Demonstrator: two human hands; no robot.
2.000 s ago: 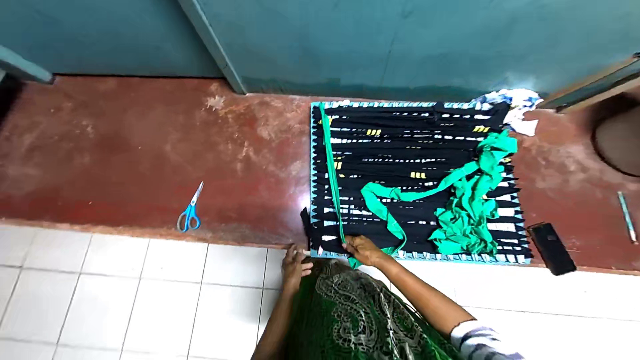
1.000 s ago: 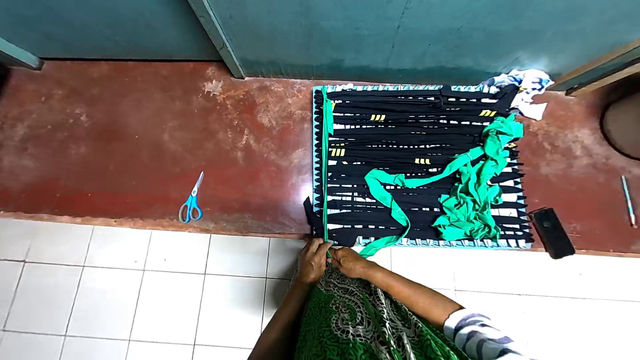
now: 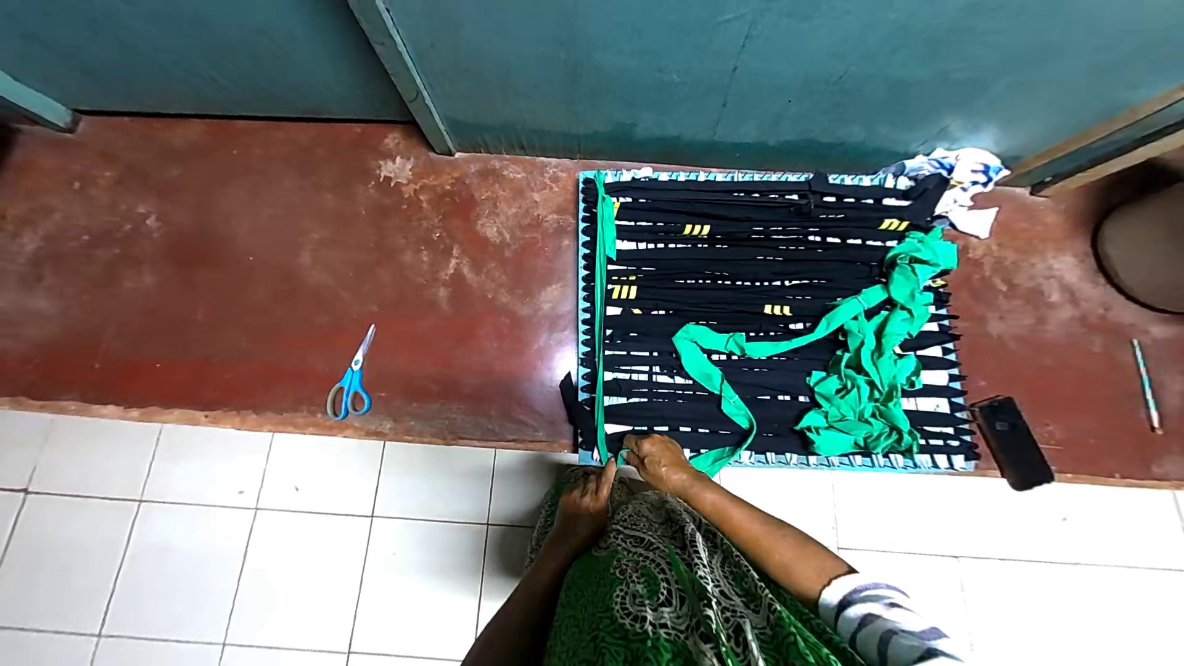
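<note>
A square frame or board with a notched light-blue edge (image 3: 586, 277) lies on the red ledge, strung from side to side with black fabric strips (image 3: 740, 268). A green fabric strip (image 3: 601, 324) runs along its left side down to the near left corner. There my left hand (image 3: 587, 504) and my right hand (image 3: 655, 461) meet, their fingertips pinching the green strip. From my right hand the strip loops over the black strips to a crumpled green heap (image 3: 869, 388) at the right. Part of the strip between my fingers is hidden.
Blue-handled scissors (image 3: 350, 388) lie on the red ledge (image 3: 231, 277) to the left. A black phone (image 3: 1013, 442) touches or nearly touches the frame's near right corner. Farther right are a pencil (image 3: 1147, 388) and a round container (image 3: 1147, 245). White-and-blue cloth (image 3: 962, 180) lies at the far right corner.
My left hand, apart from the strip two seconds ago, has come up to the near left corner beside my right hand. My right hand has moved down toward that corner.
</note>
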